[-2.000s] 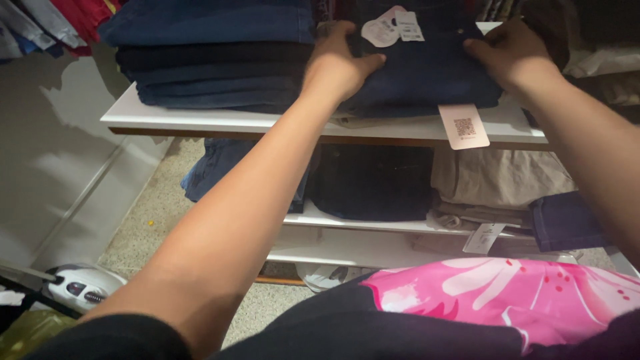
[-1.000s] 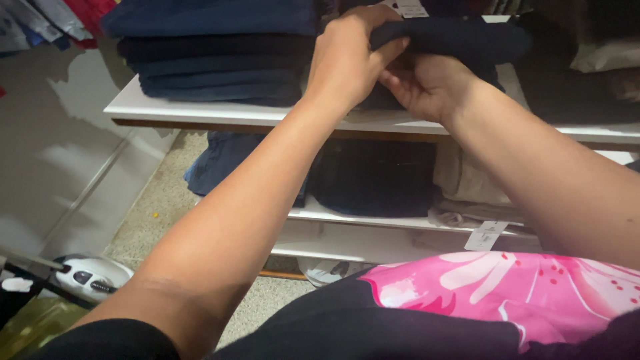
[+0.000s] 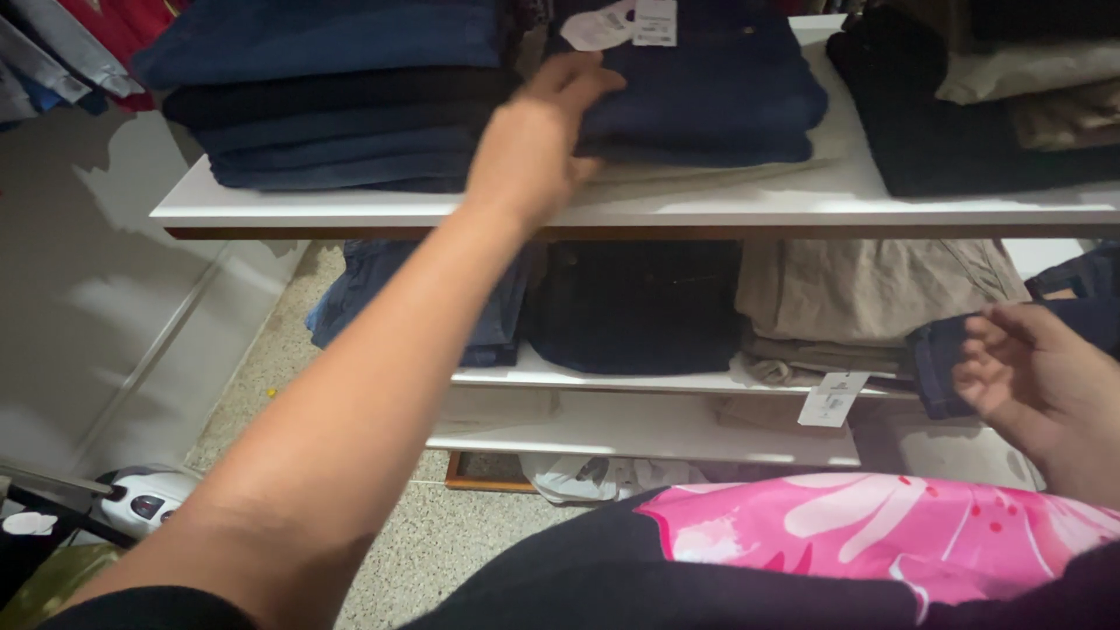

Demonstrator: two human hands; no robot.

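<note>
My left hand (image 3: pixel 538 140) reaches over the upper white shelf, at the left side of a stack topped by folded dark navy trousers (image 3: pixel 700 105); its fingers are apart, and contact with the cloth is hard to tell. On those trousers lies a white tag (image 3: pixel 654 22) beside a rounded pale label (image 3: pixel 598 28). Left of the hand sits a pile of folded blue and black trousers (image 3: pixel 332 87). My right hand (image 3: pixel 1015 376) is lower at the right, fingers curled, beside a folded dark blue denim garment (image 3: pixel 936 363); whether it grips anything is unclear.
The upper shelf's white edge (image 3: pixel 700 213) crosses the view. Below are folded black trousers (image 3: pixel 639 306), beige trousers (image 3: pixel 857 289) and a hanging white tag (image 3: pixel 833 399). A pink floral cloth (image 3: pixel 875 534) is at my front. A white device (image 3: pixel 149 503) stands lower left.
The dark cloth raised in both hands one second ago now lies flat, its tags showing. My right hand has moved down and to the right, away from the upper shelf.
</note>
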